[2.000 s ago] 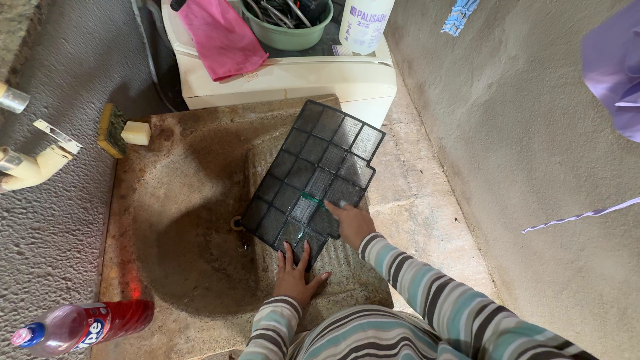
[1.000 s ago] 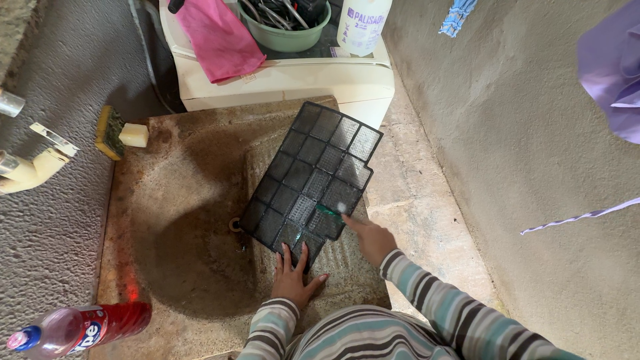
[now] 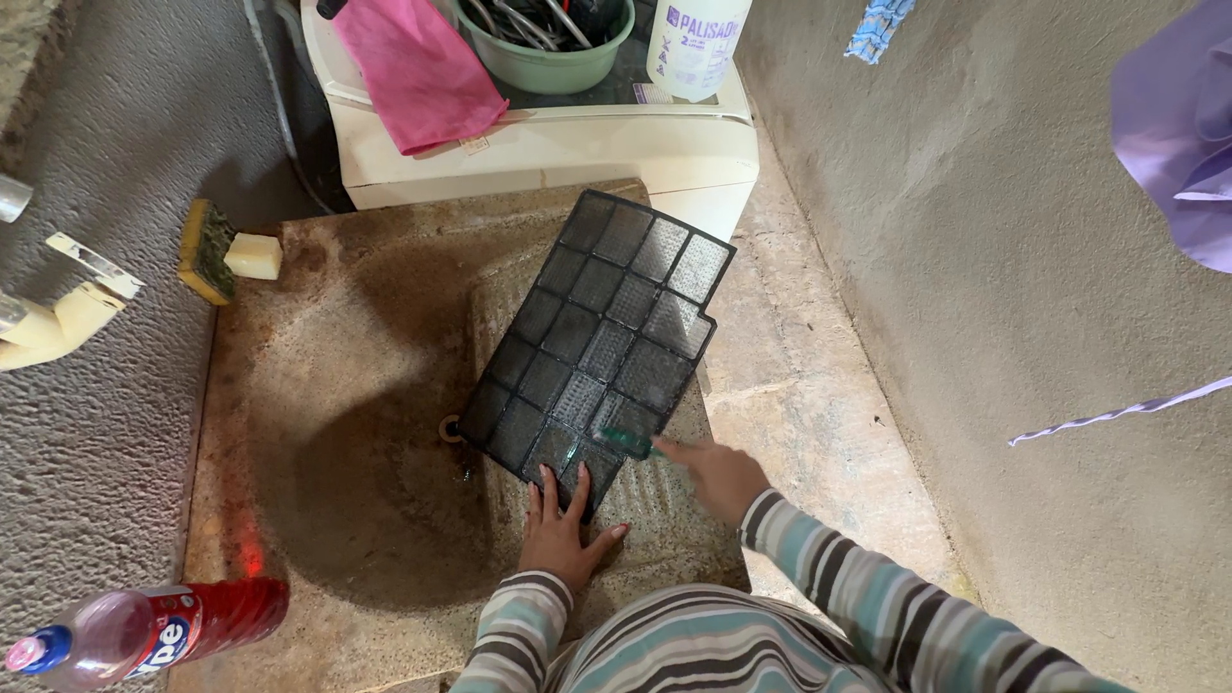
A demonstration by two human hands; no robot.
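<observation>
A black-framed mesh air filter (image 3: pixel 606 342) lies tilted across the ribbed washboard side of a stone laundry sink (image 3: pixel 346 462), with one edge over the basin. My left hand (image 3: pixel 561 539) rests with spread fingers on its lower end, pressing it from above. In my right hand (image 3: pixel 712 474) is a small green brush (image 3: pixel 626 440), blurred, its head on the mesh near the lower right edge; most of its handle is hidden by the fingers. Parts of the mesh look wet and shiny.
A bottle of red liquid (image 3: pixel 221 616) is at the lower left. A sponge (image 3: pixel 204 252) and a soap bar (image 3: pixel 254 256) sit at the sink's back left corner. Behind stands a white appliance (image 3: pixel 558 149) bearing a pink cloth (image 3: pixel 419 72), a green basin (image 3: pixel 553 67) and a white bottle (image 3: pixel 695 48).
My right hand and the green brush have moved over the mesh toward the filter's lower right edge. My left hand and the filter have stayed in about the same place.
</observation>
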